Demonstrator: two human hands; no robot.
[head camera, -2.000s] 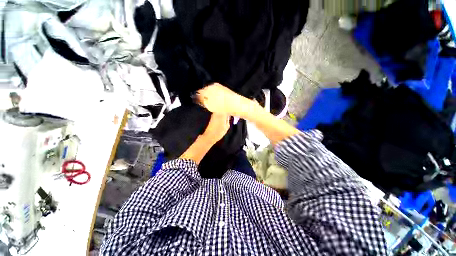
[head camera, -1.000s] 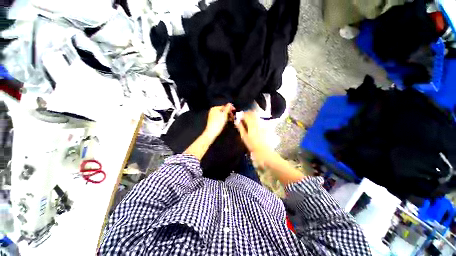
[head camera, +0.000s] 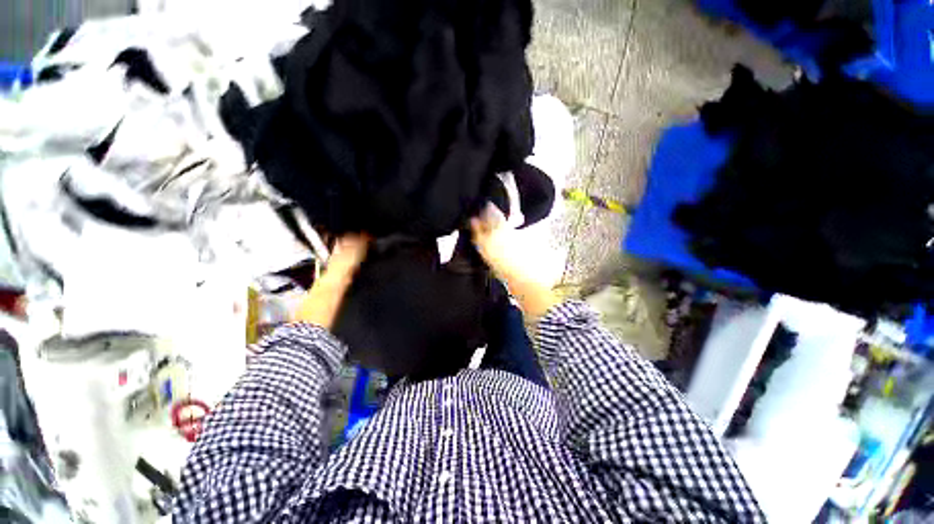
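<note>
A big bundle of black fabric pieces (head camera: 399, 113) lies in front of me and over my lap. My left hand (head camera: 346, 261) is at its lower left side, with the fingertips hidden under the cloth. My right hand (head camera: 492, 233) is at its lower right side, its fingers against the cloth and partly blurred. A small white tag (head camera: 448, 247) shows between my hands. An off-white strip (head camera: 513, 200) loops over black cloth beside my right hand.
White and grey fabric pieces (head camera: 154, 133) are heaped at the left. Red-handled scissors (head camera: 190, 419) lie by the white sewing machine (head camera: 97, 409). At the right, black fabric (head camera: 819, 194) lies over a blue crate (head camera: 671, 189), with speckled floor (head camera: 584, 61) between.
My hands were together at the middle of the bundle and are now apart at its two sides. The bundle has shifted left in view, and more white tag shows.
</note>
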